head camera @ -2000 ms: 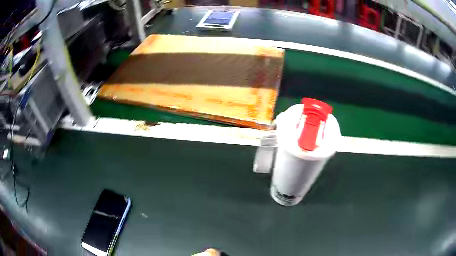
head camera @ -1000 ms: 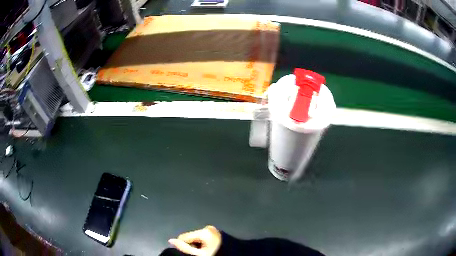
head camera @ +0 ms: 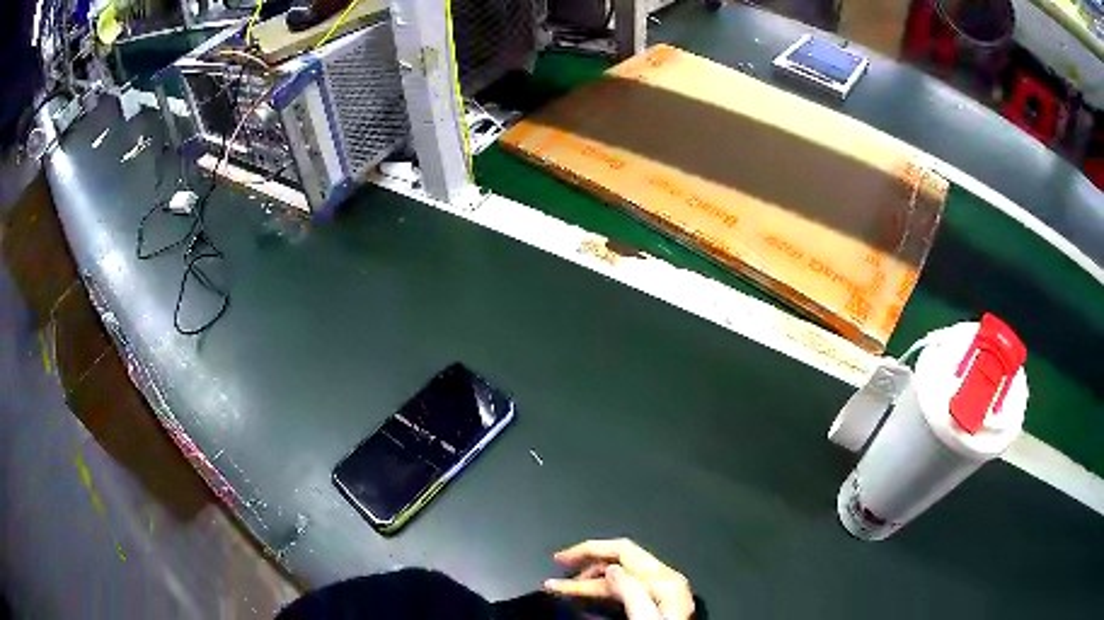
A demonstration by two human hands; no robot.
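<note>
A smartphone [head camera: 424, 446] with a dark screen and a pale, yellowish edge lies on the green bench top, left of the middle. No hand touches it. My right hand [head camera: 630, 584] is bare and at the bottom edge, its loosely bent fingers pointing left, with no object seen in it. It is partly cut off by the frame. A dark sleeve [head camera: 387, 596] lies to its left, close to the fingertips; my left hand itself does not show. A white tumbler [head camera: 914, 460] with a red flip lid and a side handle stands at the right.
A flat brown carton [head camera: 739, 182] with orange print lies on the green belt behind the white rail [head camera: 678, 287]. A pale flat device [head camera: 823, 63] lies beyond it. At left are a white post [head camera: 426, 103], a metal equipment chassis [head camera: 345, 115] and a thin black cable [head camera: 200, 260].
The view has swung left, so the phone, carton and tumbler sit further right. More of the left bench shows. A dark sleeve now shows left of my right hand. The phone still lies on the bench.
</note>
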